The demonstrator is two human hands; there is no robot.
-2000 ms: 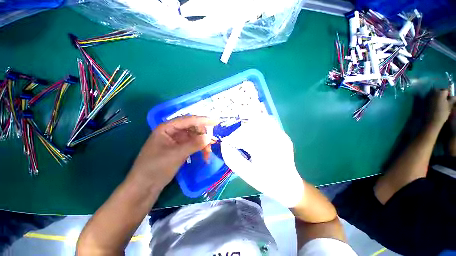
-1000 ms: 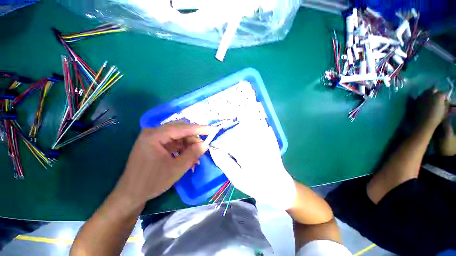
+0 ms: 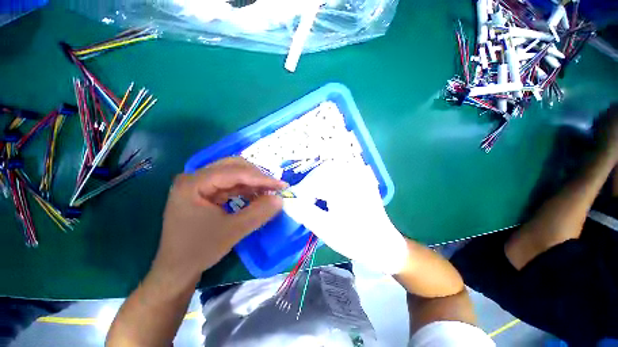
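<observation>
My bare left hand and my white-gloved right hand meet over the blue tray. My right hand is closed around a wire harness; its red, black and green wires hang out below the glove, and light wire tips show above it. My left finger and thumb pinch something small at a yellowish wire by the glove; it is too small to tell. A few small white pieces show in my curled left fingers. Small white pieces are heaped in the tray.
Unsleeved harnesses lie spread on the left. A clear plastic bag with large white sleeves is at the far edge, one sleeve sticking out. Sleeved harnesses are heaped far right. Another person's arm is at the right edge.
The view has shifted slightly. My hands stay together over the tray. The harness wires below the glove hang out further. The other person's hand has moved toward the right edge.
</observation>
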